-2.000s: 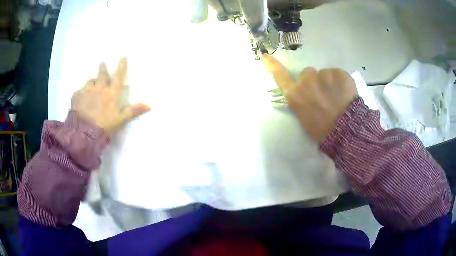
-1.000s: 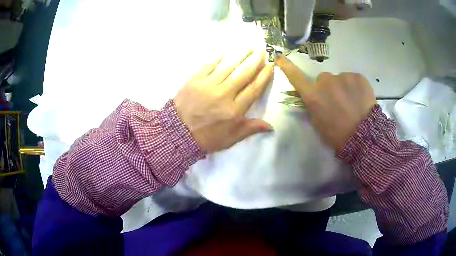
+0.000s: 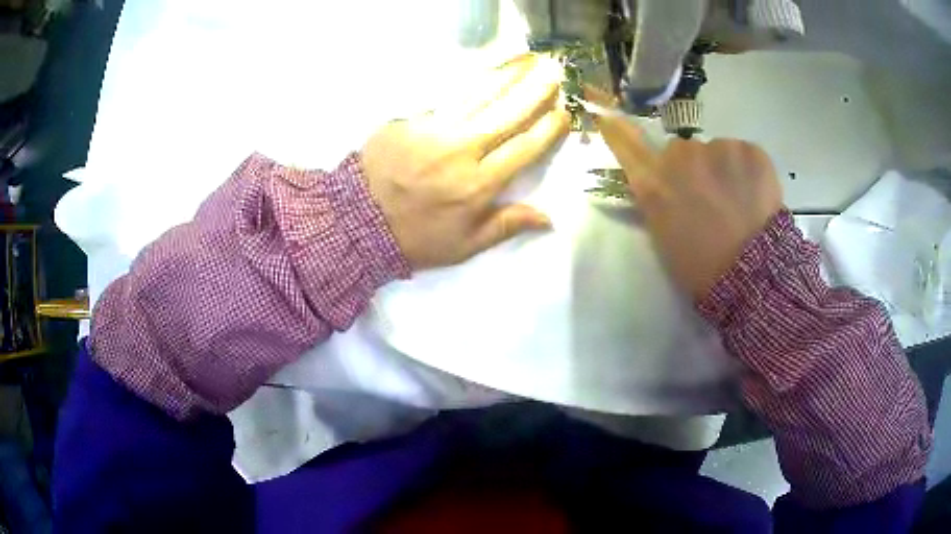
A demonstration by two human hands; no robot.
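Note:
A white fabric piece (image 3: 501, 334) lies over the machine table and hangs at the front edge above my lap. My left hand (image 3: 459, 177) lies flat on it, fingertips just left of the presser foot (image 3: 577, 99). My right hand (image 3: 709, 198) is at the right of the foot, index finger stretched to it and the other fingers curled. Thread snips (image 3: 608, 183) stick out to the left from under my right hand, blades over the cloth; their handles are hidden. Bright glare hides the cloth's edges around the needle.
The machine head (image 3: 667, 47) is at the top, with a ridged knob (image 3: 683, 115) right of the needle area. Crumpled white cloth (image 3: 892, 245) lies on the table at the right. A yellow rail (image 3: 63, 309) stands at the left edge.
My left hand has come from the far left of the cloth to beside the presser foot. The cloth's front edge has moved up towards the machine. My right index finger stays at the foot.

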